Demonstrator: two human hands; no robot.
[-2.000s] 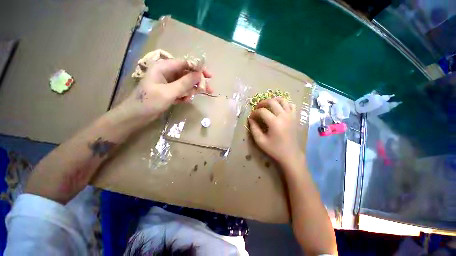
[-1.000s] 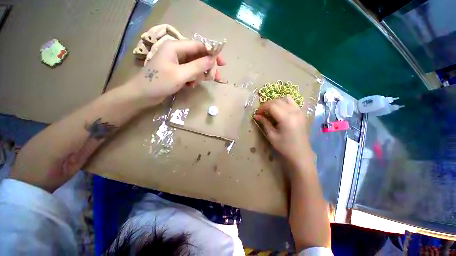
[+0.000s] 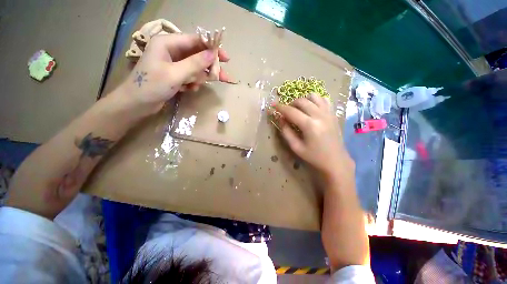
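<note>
My left hand (image 3: pixel 186 64) holds a beige moulded figure (image 3: pixel 214 67) upright between thumb and fingers, above the top left of the cardboard pad (image 3: pixel 239 119). Part of the figure is hidden by the fingers. My right hand (image 3: pixel 308 125) is at the lower left edge of a pile of gold-coloured metal rings (image 3: pixel 300 89). Its thumb and index finger are near a small ring-like thing (image 3: pixel 276 113); whether they grip it is too small to tell. A round white spot (image 3: pixel 223 116) is on the pad. More beige figures (image 3: pixel 157 30) lie behind my left hand.
The work lies on a large cardboard sheet (image 3: pixel 267 191) with dark spots. Wrinkled clear film (image 3: pixel 167 145) is beside the pad. A flat green and white piece (image 3: pixel 41 65) lies on the left cardboard. A white bottle (image 3: pixel 417 97) and a pink-red clip (image 3: pixel 369 126) are at the right.
My right hand's thumb and fingertips have moved slightly apart at the ring pile. My left hand still holds the beige figure. The whole view has shifted a little.
</note>
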